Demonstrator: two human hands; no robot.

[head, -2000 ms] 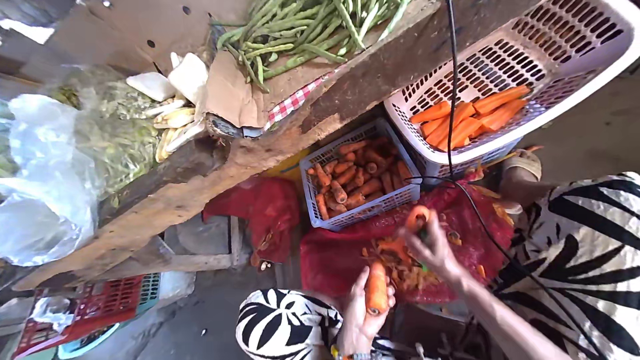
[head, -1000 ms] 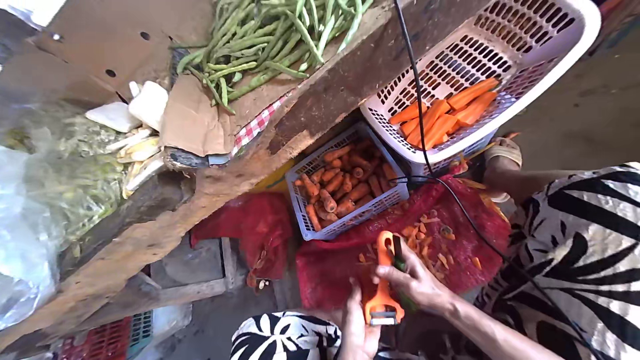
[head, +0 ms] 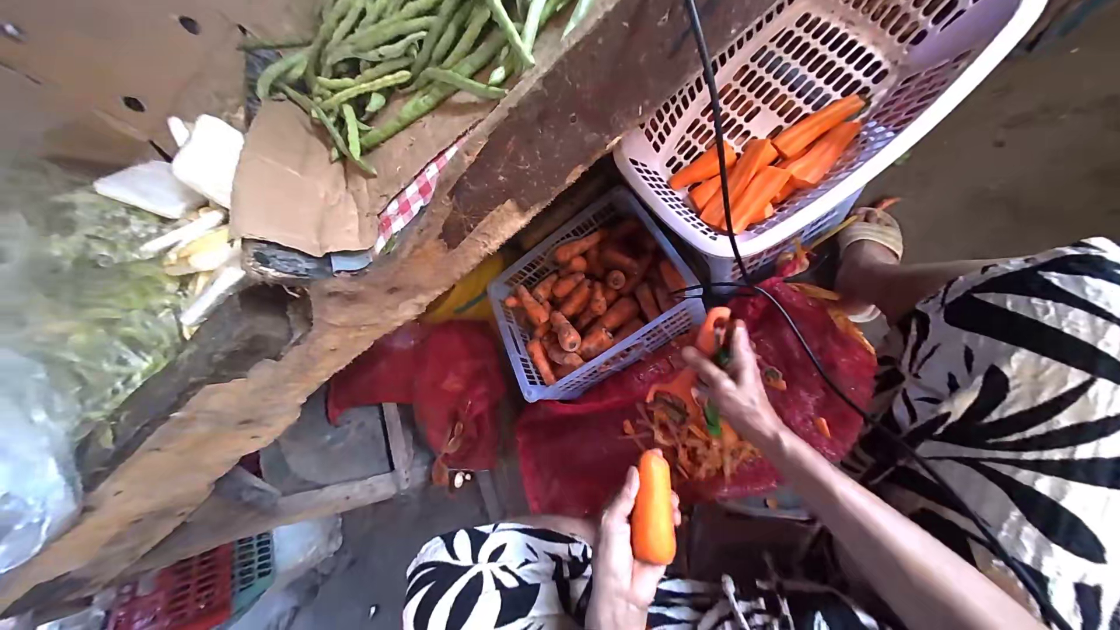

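Note:
Upright in my left hand (head: 623, 547), at the bottom centre, is an orange carrot (head: 654, 507). My right hand (head: 735, 381), up and to its right, grips a peeler (head: 714, 331) with an orange frame; its handle is mostly hidden by the fingers. The two hands are apart. Below the right hand, orange peelings (head: 691, 437) lie on a red mesh sack (head: 560, 455). Beyond the sack a blue plastic crate (head: 516, 350) holds several unpeeled carrots (head: 573, 297). Several bright peeled carrots (head: 744, 184) rest in a pale pink plastic basket (head: 945, 131) at the upper right.
A rough wooden stall edge (head: 385, 289) crosses the upper left, bearing green beans (head: 411, 52) and cardboard (head: 289, 184). A black cable (head: 814, 350) hangs across the basket and beside my right forearm. Another red sack (head: 459, 385) lies left of the crate.
One second ago my hands were close together with the peeler between them; now they are apart, the right one farther up and right. The carrot in my left hand shows in full.

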